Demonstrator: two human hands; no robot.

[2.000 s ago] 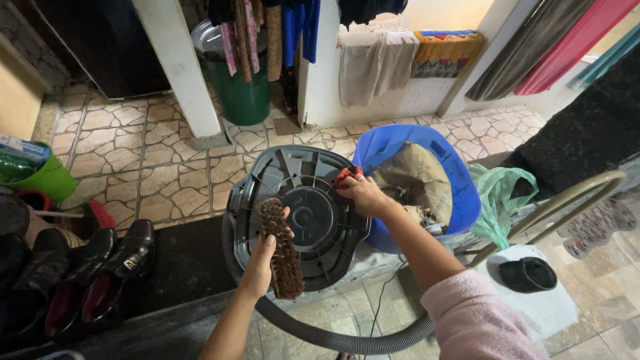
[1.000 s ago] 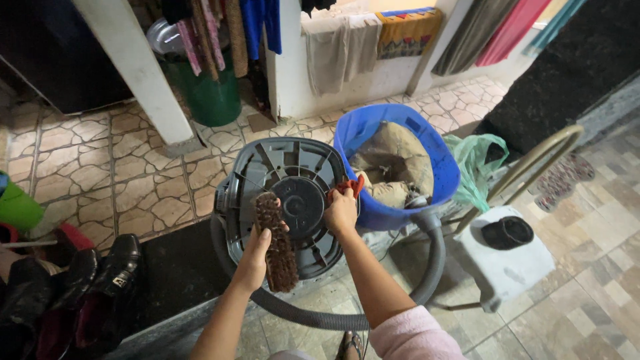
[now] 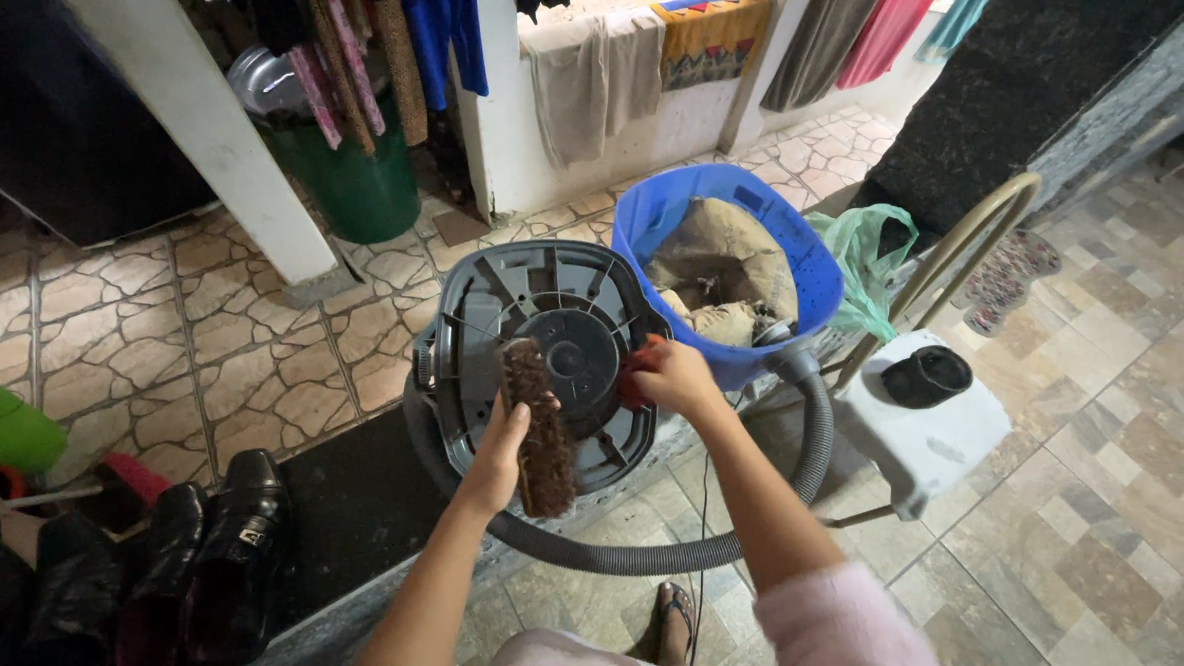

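Observation:
My left hand [image 3: 498,455] grips a brush [image 3: 539,430] with dense brown bristles, held over the left part of a dark grey vacuum cleaner's motor head [image 3: 481,319], its underside facing up. On the right of that part, my right hand [image 3: 673,375] holds a red cloth [image 3: 638,370] against its rim. Just beyond stands the blue vacuum tank [image 3: 638,217], with a dusty beige filter bag [image 3: 735,250] inside. A grey corrugated hose [image 3: 638,558] leaves the tank and curves below the motor head.
Black leather shoes [image 3: 245,527] stand on the dark ledge [image 3: 365,499] at left. A folding chair with a white seat [image 3: 962,444] holds a black cylindrical part [image 3: 928,376]. A green plastic bag [image 3: 865,259] is beside the tank. Behind are a green bin [image 3: 361,180] and a white post [image 3: 213,139].
The brush stays in my left hand over the motor head, and the red cloth stays in my right. My right hand has moved slightly down along the rim since the oldest frame.

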